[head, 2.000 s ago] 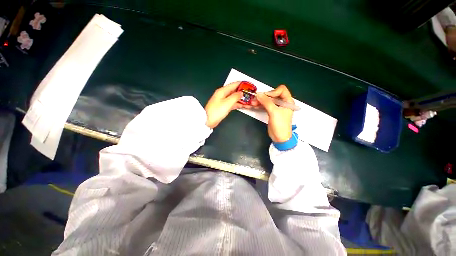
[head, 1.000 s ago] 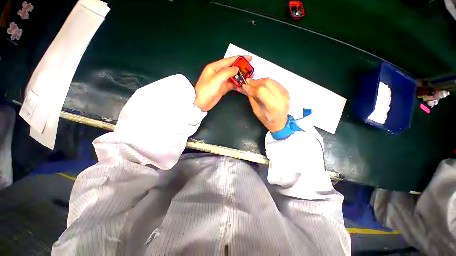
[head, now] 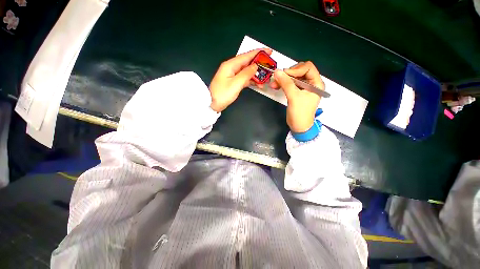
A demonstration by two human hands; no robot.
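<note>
My left hand (head: 229, 84) holds a small open red housing (head: 265, 60) with dark and silver parts inside, above the white liner sheet (head: 337, 106). My right hand (head: 301, 97) holds thin metal tweezers (head: 310, 88) like a pen. Their tip reaches into the housing's opening, and their back end points to the right. I cannot tell whether a pad is at the tip. A blue wrist strap (head: 308, 132) is on my right wrist.
Long white spare strips (head: 58, 68) overhang the bench's left front edge. A blue bin (head: 423, 107) with white pieces stands at the right. Another red housing (head: 330, 7) lies at the top. A person's grey-white sleeve (head: 466, 210) shows at the lower right.
The view has shifted, so the bench things sit higher. My right hand has turned, and the tweezers' back end shows again. The housing is still in my left hand, its tilt changed.
</note>
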